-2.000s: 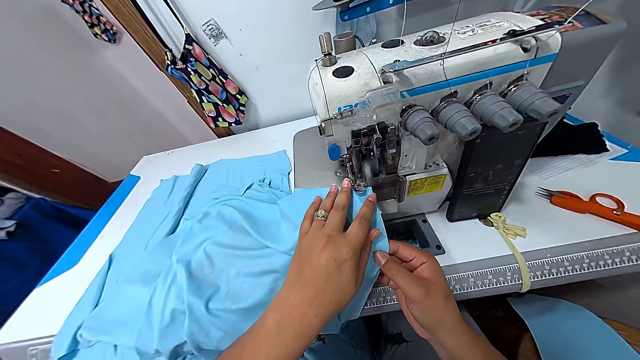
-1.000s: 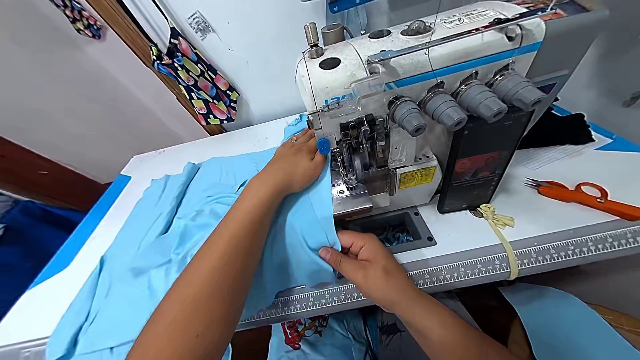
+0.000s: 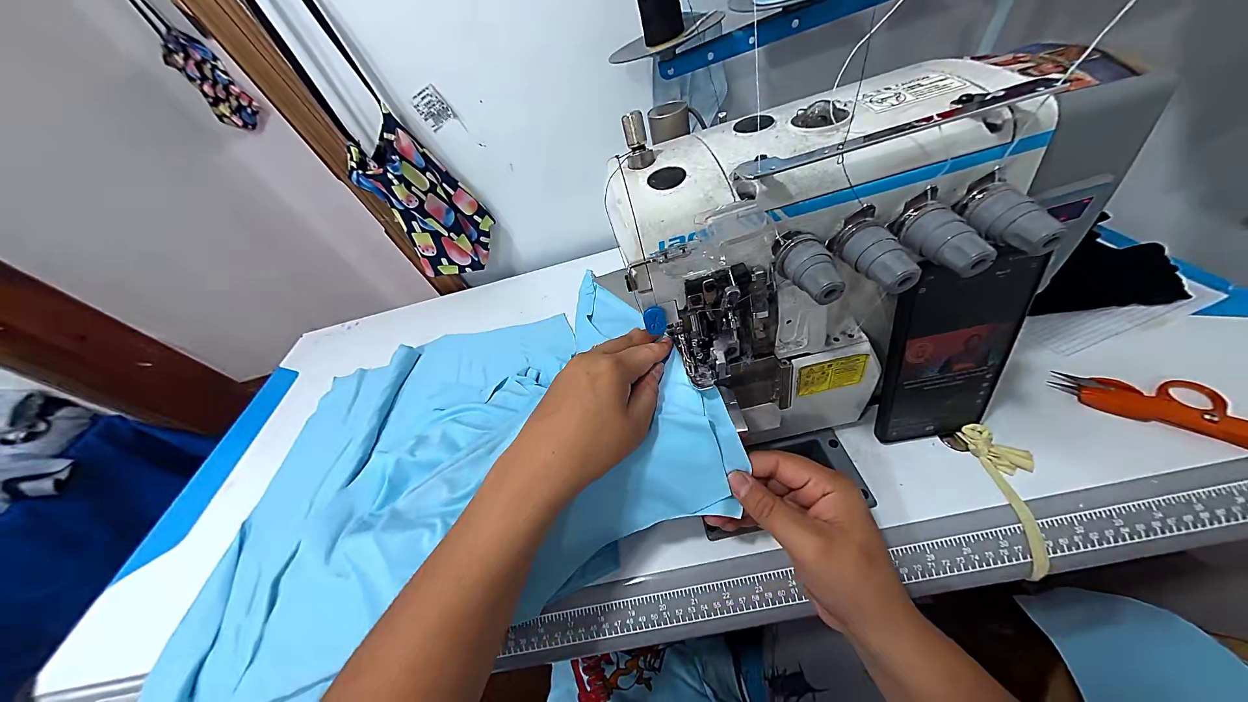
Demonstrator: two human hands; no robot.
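Light blue fabric [image 3: 390,487] is spread over the white table, and its right edge lies under the presser foot of a white overlock sewing machine [image 3: 721,214]. My left hand [image 3: 609,395] is on the cloth just left of the needle area, thumb and fingers bunched near a round blue piece [image 3: 654,321] on the machine. Nearer the table's front, my right hand [image 3: 804,512] pinches the fabric's edge at its corner between thumb and fingers. The fingertips beneath the cloth are partly hidden.
A phone [image 3: 951,341] leans upright against the machine. Orange-handled thread snips [image 3: 1160,400] lie at the right. A measuring tape [image 3: 682,606] runs along the table's front edge, with a yellow strip [image 3: 1014,497] tied over it. Patterned garments [image 3: 429,200] hang at the back left.
My left hand has come back toward me from beside the back of the needle area. My right hand still holds the fabric's edge.
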